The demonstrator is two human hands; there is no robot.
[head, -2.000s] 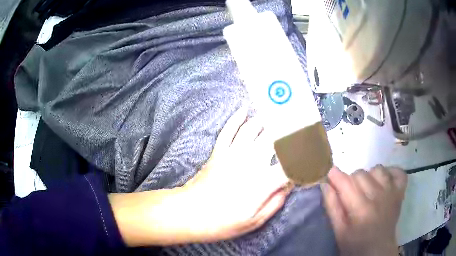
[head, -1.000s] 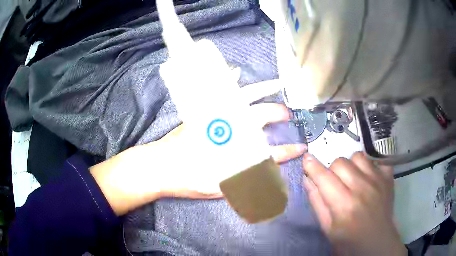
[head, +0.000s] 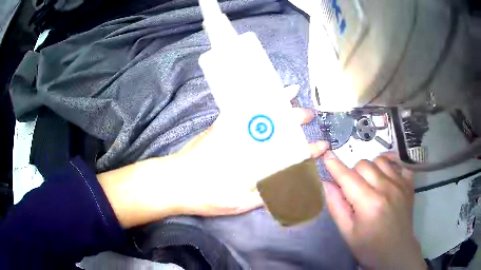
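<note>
The grey garment panel (head: 174,79) lies bunched over the left and middle of the table, its right edge beside the needle plate (head: 338,129). My left hand (head: 174,182) lies flat on it, fingers apart and pointing at the plate; the lamp covers much of the hand. My right hand (head: 374,205) is at the panel's right edge, index fingertip close to the left fingertips, thumb lower on the cloth, other fingers curled. It seems to pinch the edge, but the contact is partly hidden. The needle tip cannot be made out.
The cream machine head (head: 401,52) fills the upper right. The white lamp (head: 242,79) with its brown end hangs over my left hand. A bent guard (head: 402,140) and ribbed knob (head: 417,154) are right of the plate. Black cloth (head: 100,10) lies at the far left.
Both hands are farther up by the needle plate than two seconds ago. Since one second ago, the view has shifted and a dark folded band of cloth shows below my left wrist.
</note>
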